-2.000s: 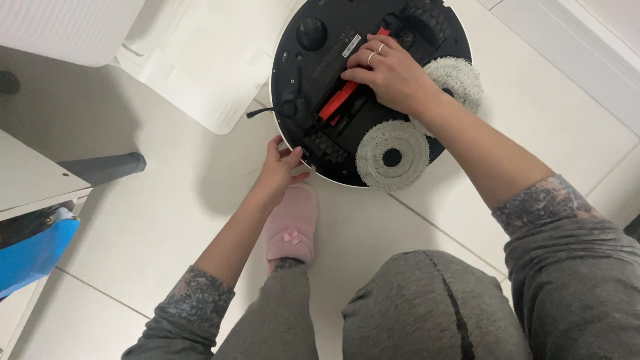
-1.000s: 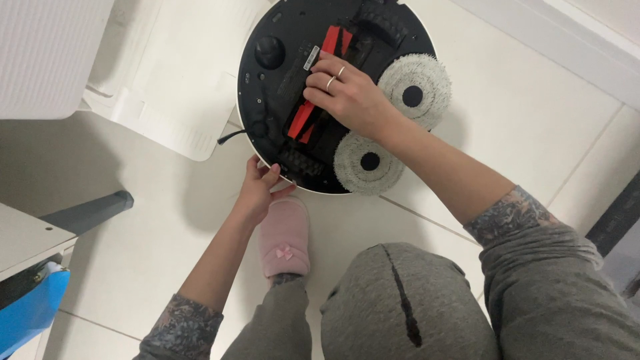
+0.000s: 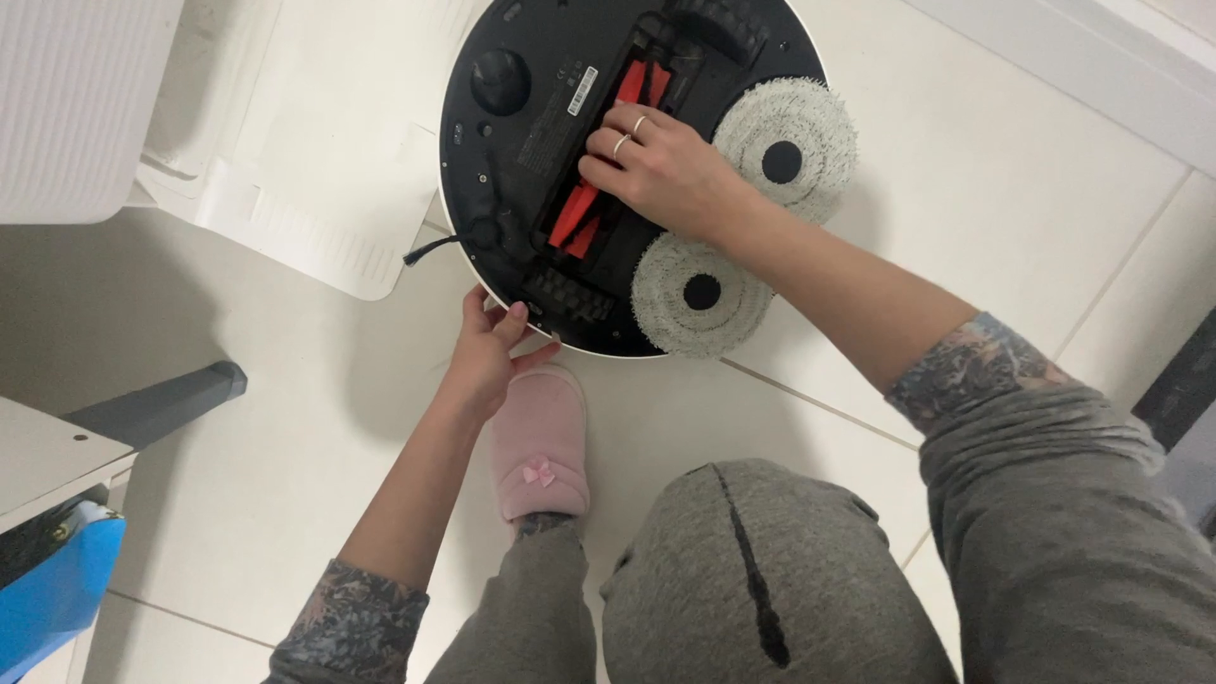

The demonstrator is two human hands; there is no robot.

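Observation:
A round robot vacuum (image 3: 532,123) shows its black underside, with two round mop pads (image 3: 703,294) on its right part and a small side brush (image 3: 432,249) poking out at the left rim. A red and black roller brush (image 3: 575,218) lies in the slot across its middle. My right hand (image 3: 655,166), with two rings, has its fingertips on that roller; whether they grip it is hidden. At the lower left rim, my left hand (image 3: 494,347) holds the edge of the vacuum between thumb and fingers.
A white plastic tray or base (image 3: 313,190) lies at the upper left beside a ribbed white panel (image 3: 76,104). A grey leg (image 3: 161,404) and a white shelf unit (image 3: 47,456) with a blue item (image 3: 62,579) are at left. My pink slipper (image 3: 540,437) is just below the vacuum.
At two seconds ago a black part lay over the right side of the roller area; otherwise both hands stay at about the same places on the vacuum. The view has shifted somewhat.

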